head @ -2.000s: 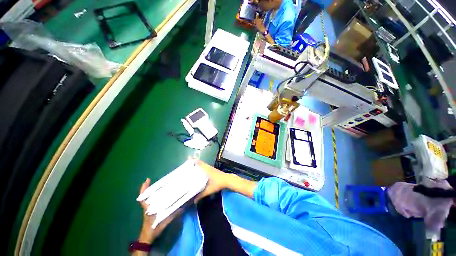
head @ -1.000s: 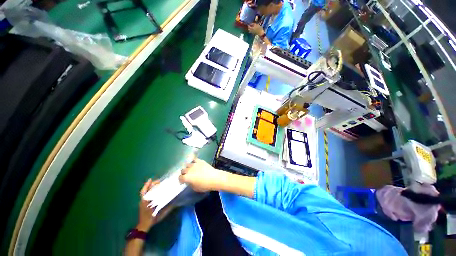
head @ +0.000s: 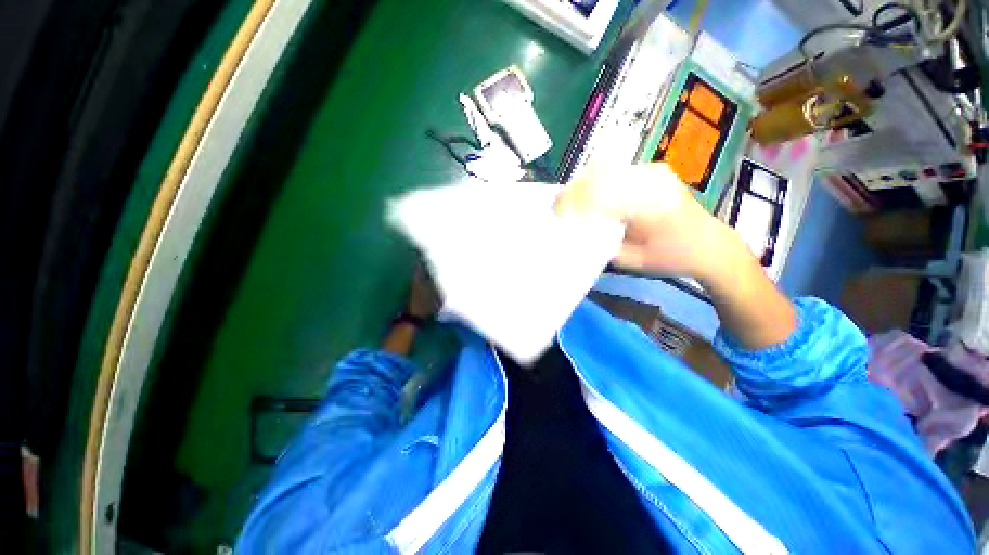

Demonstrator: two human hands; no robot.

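White sheets point(head: 515, 266), blurred and fanned out, are held up in front of my chest. My right hand point(head: 651, 217) grips their upper right corner. My left hand point(head: 425, 293) is behind their lower left edge, with its fingers hidden, so its hold on them cannot be told. A small white device point(head: 513, 114) with a dark screen lies on the green bench point(head: 358, 141) beyond the sheets.
To the right, the machine bed holds a green-bordered fixture plate with an orange rectangle point(head: 696, 132) and a black two-window frame point(head: 759, 206). A brass-coloured machine head point(head: 813, 108) is above. A white tray point(head: 564, 20) is cut off at the top. Dark frame point(head: 284, 428) at lower left.
The view has shifted down and towards the right. The sheets have gone from a narrow, edge-on stack to a broad face, raised closer to the camera. My right hand has risen with them.
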